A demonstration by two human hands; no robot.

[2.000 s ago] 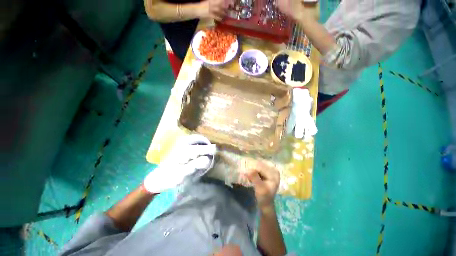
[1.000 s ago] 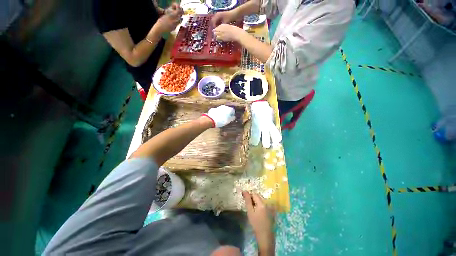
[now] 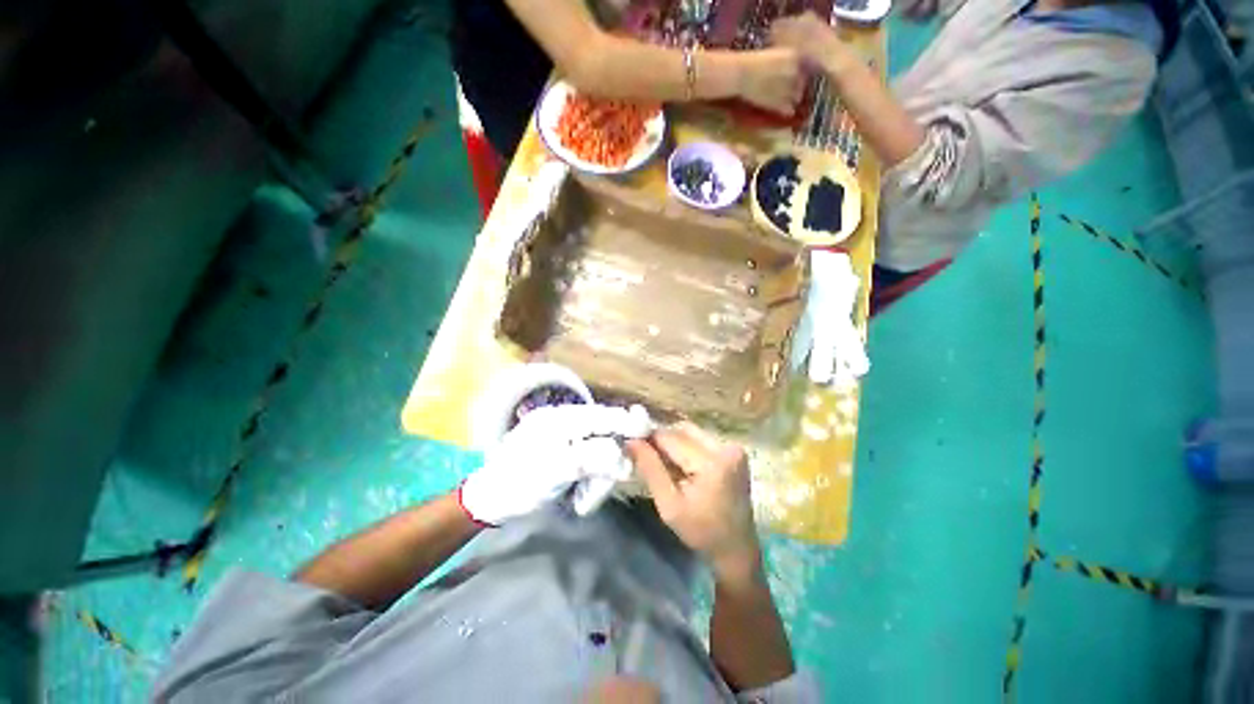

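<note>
My left hand (image 3: 553, 457), in a white knitted glove with a red cuff, is in front of my body over the near edge of the yellow table. My bare right hand (image 3: 699, 492) meets it, fingertips touching or nearly touching. Any small piece between the fingers is too small to tell. The white bucket (image 3: 492, 402) stands just beyond my left hand, partly hidden by it, with dark pieces inside. The shallow brown box (image 3: 646, 310) lies ahead of both hands, with a few small dark pieces near its right side.
A plate of orange pieces (image 3: 601, 131), a small lilac bowl (image 3: 707, 175) and a cream-yellow dish of black pieces (image 3: 807, 197) stand beyond the box. White gloves (image 3: 831, 319) lie at right. Pale flakes litter the table (image 3: 820, 475). Two people's arms reach over a red tray (image 3: 765, 116).
My left hand has come back from inside the brown box to meet my right hand near my body. My right hand has left the flakes at the table edge. The view has shifted.
</note>
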